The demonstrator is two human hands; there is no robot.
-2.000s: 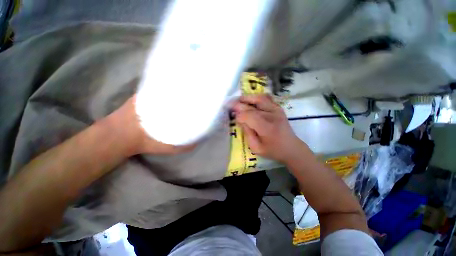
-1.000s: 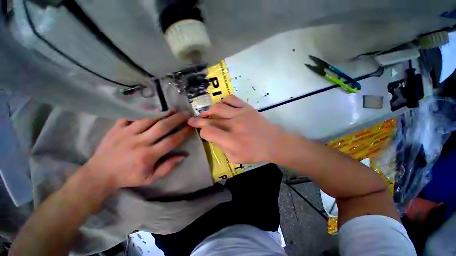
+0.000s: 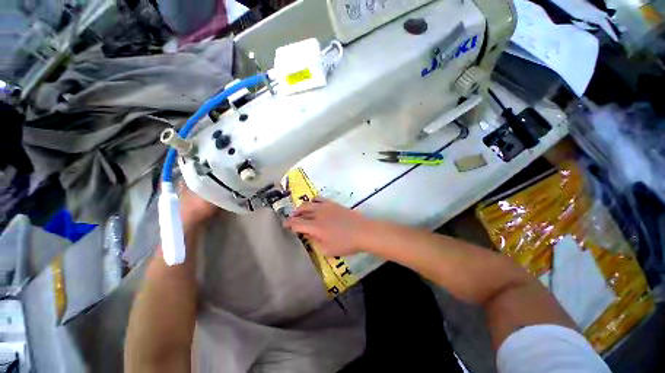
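Observation:
A grey-brown garment piece (image 3: 251, 266) lies under the needle area (image 3: 271, 198) of the white sewing machine (image 3: 313, 95) and drapes down toward my lap. My right hand (image 3: 321, 224) rests with bent fingers at the cloth's right edge, just beside the presser foot, over yellow tape (image 3: 332, 271) with black lettering. My left hand (image 3: 195, 210) is at the cloth's left side, partly hidden behind the white lamp (image 3: 171, 226) and the machine head; its fingers do not show clearly. A cream knob (image 3: 248, 173) sits on the head.
Thread snips (image 3: 412, 157) and a small brown block (image 3: 470, 162) lie on the machine bed. A black bracket (image 3: 516, 135) is at its right end. A yellow packet (image 3: 576, 240) is below the right edge. Heaped grey-brown cloth (image 3: 124, 102) is at upper left.
The view has pulled back and shows the whole machine head. My left hand has moved from flat on the cloth near the needle to farther left. My right hand stays beside the foot.

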